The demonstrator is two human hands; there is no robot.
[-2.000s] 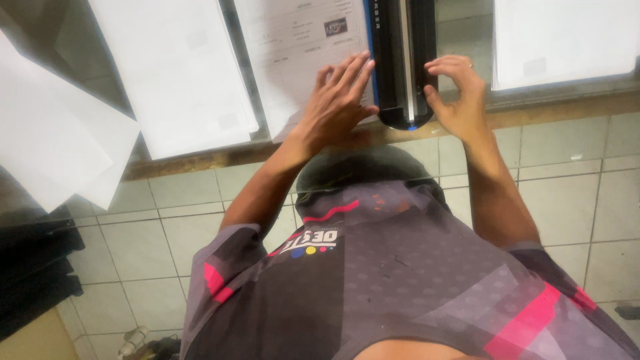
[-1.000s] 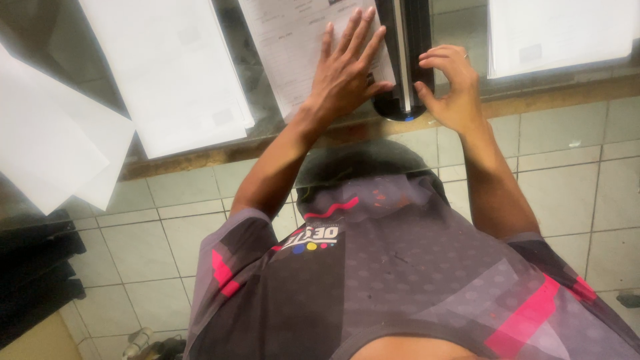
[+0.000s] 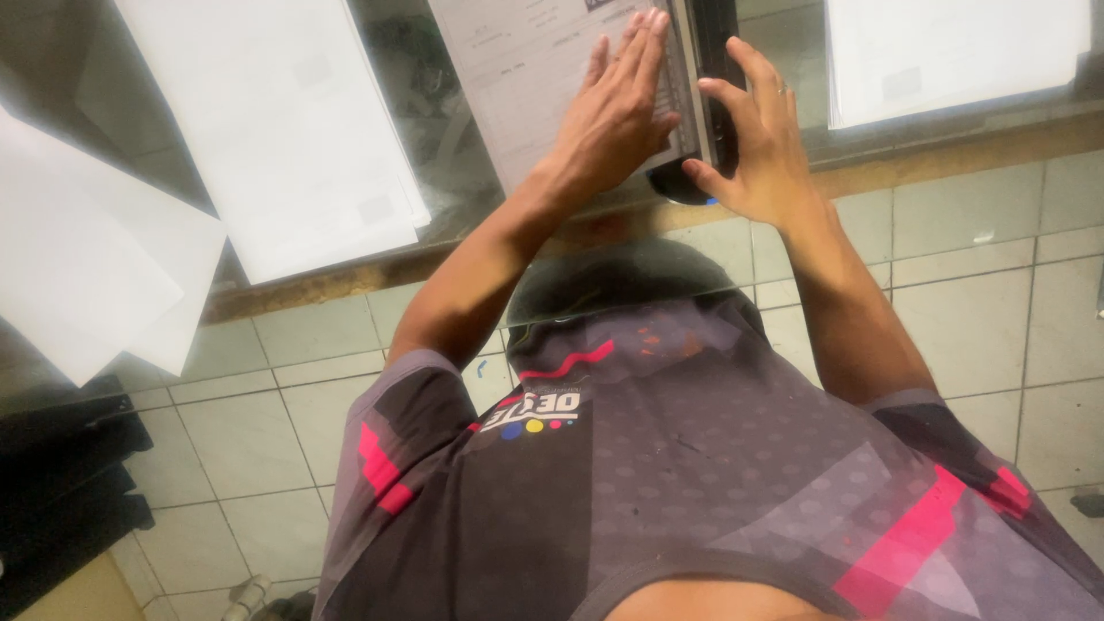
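My left hand [image 3: 617,112] lies flat, palm down, on a printed sheet [image 3: 526,103] at the top middle, its fingers pointing up toward the top edge. The sheet's right edge lies over or against a black paper trimmer [image 3: 720,95] with a pale metal rail. At the trimmer's right side is my right hand [image 3: 755,129], fingers curled and apart, thumb near the trimmer's rounded lower end. Whether its fingertips touch the trimmer I cannot tell. The upper part of the trimmer is out of view.
A stack of white paper [image 3: 293,129] lies to the left on the glass tabletop, and loose white sheets [image 3: 78,250] overhang at far left. Another paper stack [image 3: 957,60] sits at the upper right. Black trays or shelves [image 3: 78,466] stand at the lower left, beside the tiled floor.
My left hand has slid up and then right on the printed sheet. The sheet now reaches farther over the trimmer than two seconds ago. My right hand stays beside the trimmer.
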